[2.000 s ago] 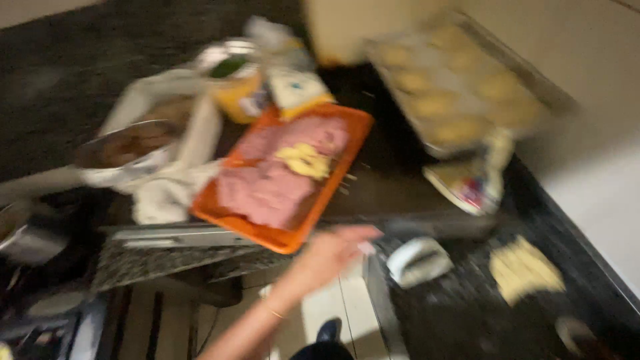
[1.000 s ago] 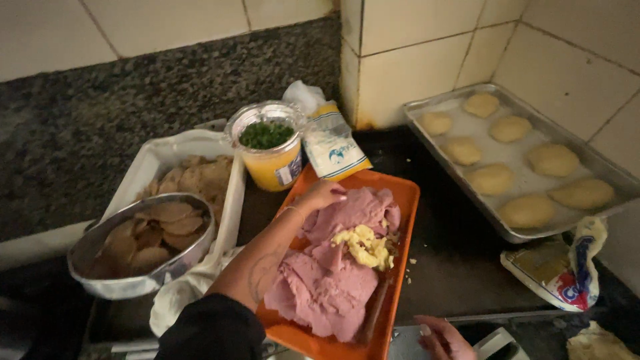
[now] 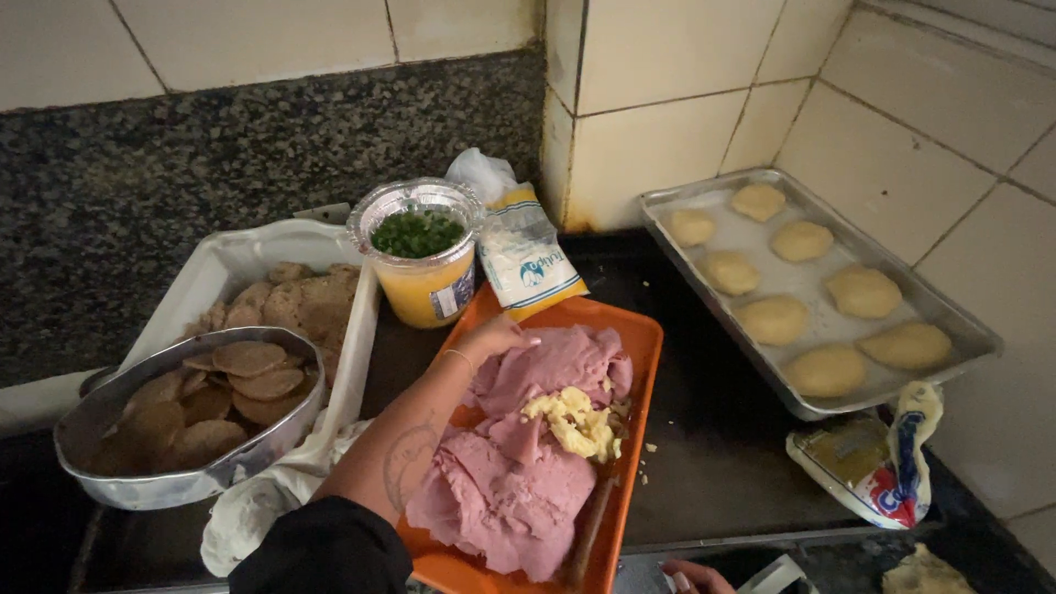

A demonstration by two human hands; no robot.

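Observation:
My left hand [image 3: 495, 338] reaches over the orange plastic tray [image 3: 646, 355], its fingertips at the upper left edge of a pile of sliced pink ham [image 3: 549, 363]. Whether it grips a slice cannot be told. A second heap of ham [image 3: 511, 491] lies nearer in the same tray, with crumbled yellow cheese [image 3: 577, 421] between and beside the heaps. Only the fingers of my right hand [image 3: 695, 576] show at the bottom edge, right of the tray; the rest is out of view. A white plastic cutter or scraper [image 3: 780, 575] lies beside them.
At left, an oval metal pan [image 3: 190, 487] of brown slices overlaps a white tub [image 3: 206, 264] of meat. A container [image 3: 421, 280] topped with chopped greens and a plastic bag [image 3: 528, 256] stand behind. Right are a metal tray [image 3: 792, 404] of dough pieces, an opened packet [image 3: 866, 470] and flat dough [image 3: 924, 572].
The view has swung since the first frame, where my left hand was below the orange tray; it is now over the ham. Since the second frame my right hand has dropped partly out of view.

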